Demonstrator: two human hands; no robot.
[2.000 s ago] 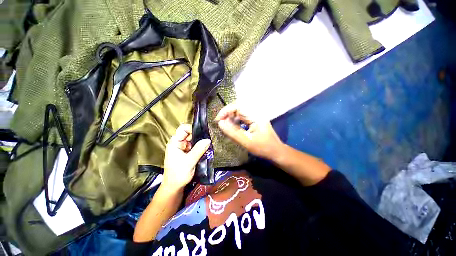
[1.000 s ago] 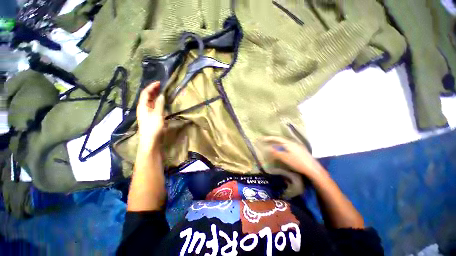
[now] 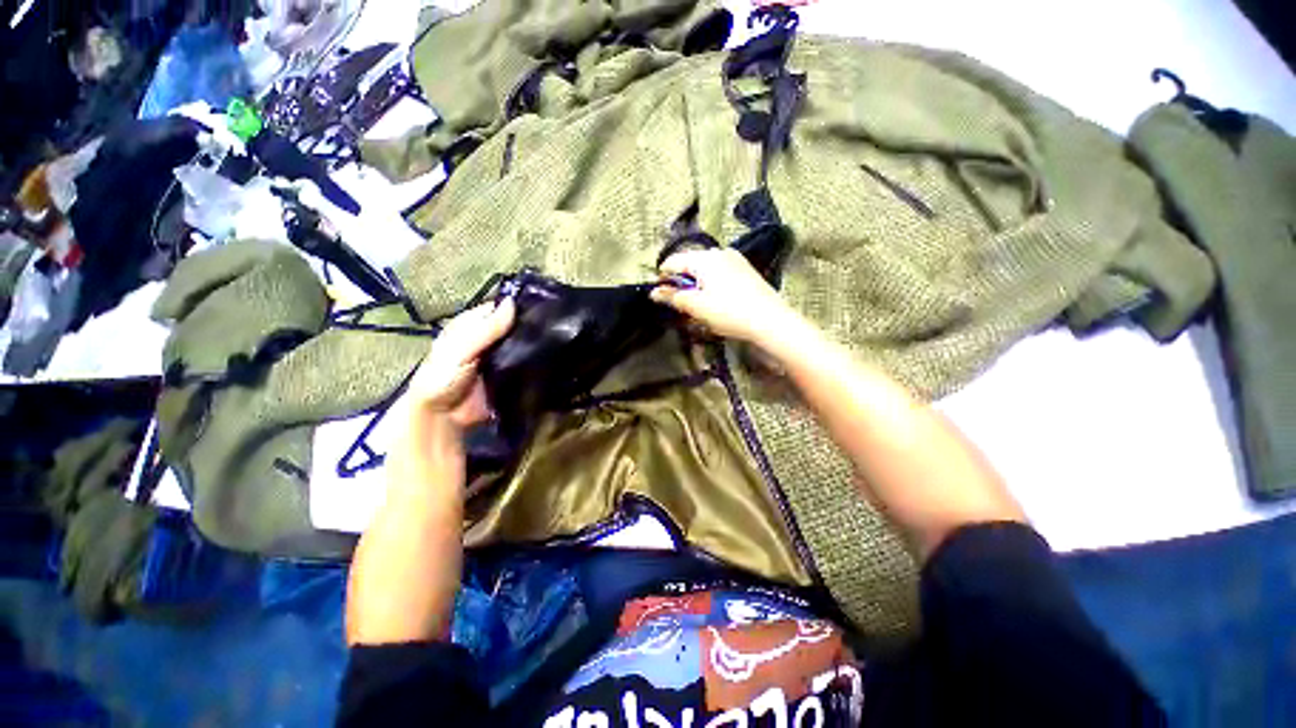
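Observation:
An olive-green textured jacket with black edges lies open on the white table. Its shiny gold-olive lining shows below my hands. My left hand holds the left end of the shiny black facing. My right hand is closed at the facing's upper right end, near the neck. A small bluish bit shows at its fingers; whether it is a tool I cannot tell. The hanger inside the jacket is mostly hidden.
More olive jackets lie at the back, one with a hanger hook at the right. A black hanger lies left. Hangers and clear plastic are heaped at the far left. The white table has its front edge above blue floor.
My left hand has taken hold of the facing and folded it over the lining and hanger. My right hand has moved from the front edge up to the facing near the neck. The view has shifted.

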